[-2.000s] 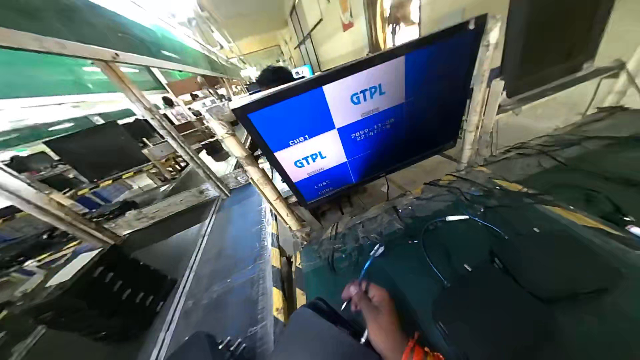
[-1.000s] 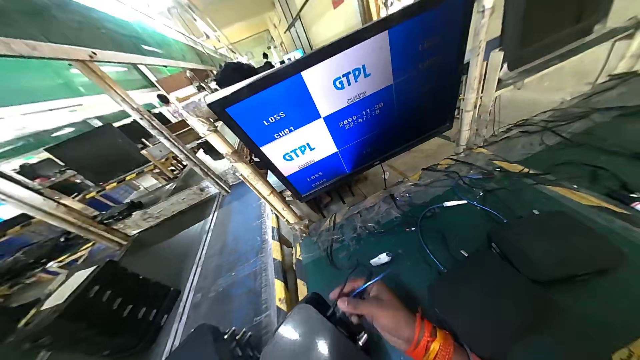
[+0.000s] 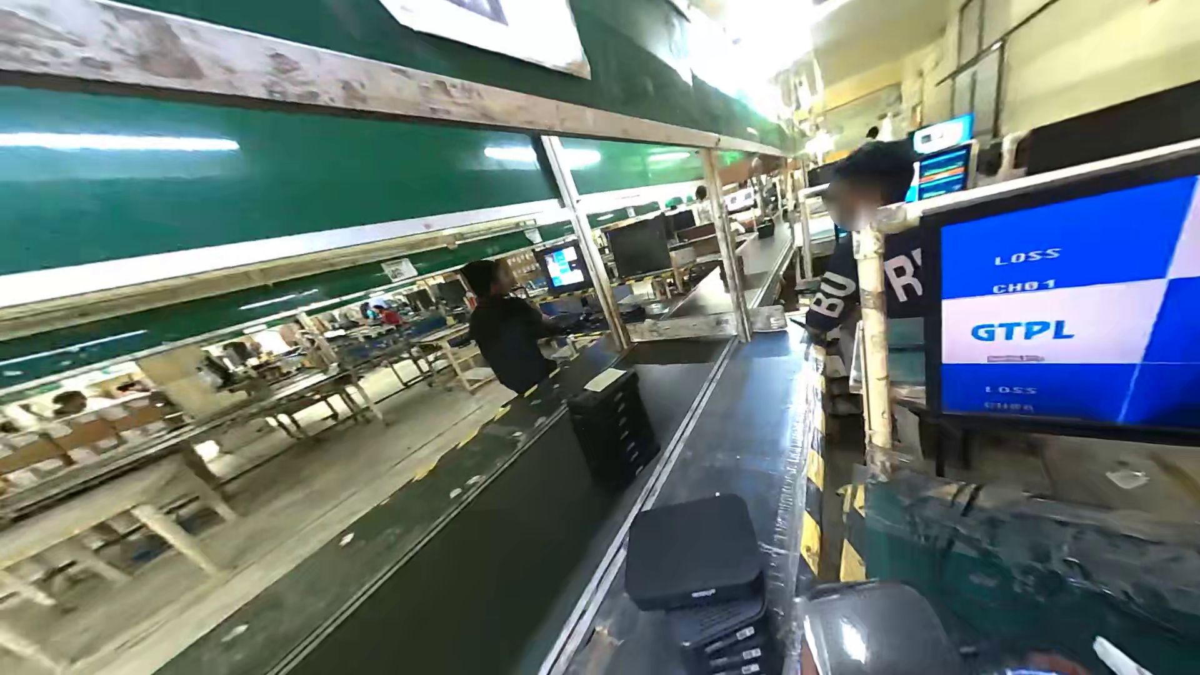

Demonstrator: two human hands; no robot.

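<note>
At the bottom edge, a sliver of what looks like my right hand (image 3: 1055, 664) shows beside a bit of blue; what it holds cannot be made out. Just left of it is a glossy black box (image 3: 877, 630), cut off by the frame. My left hand is out of view. A matte black set-top box (image 3: 696, 553) lies on top of several stacked black boxes (image 3: 736, 642) on the dark bench strip. To the right, a monitor (image 3: 1059, 309) shows blue and white panels. A white-ended cable piece (image 3: 1117, 654) lies at the lower right.
A stack of black boxes (image 3: 611, 427) with a paper on top stands farther up the line. A worn post (image 3: 874, 356) and yellow-black edge tape (image 3: 814, 497) border the green bench (image 3: 994, 562). One person (image 3: 872, 244) is behind the monitor, another (image 3: 506, 328) across the line.
The view has swung left, and my right hand, earlier seen holding a blue cable by the black box, is now almost wholly below the frame.
</note>
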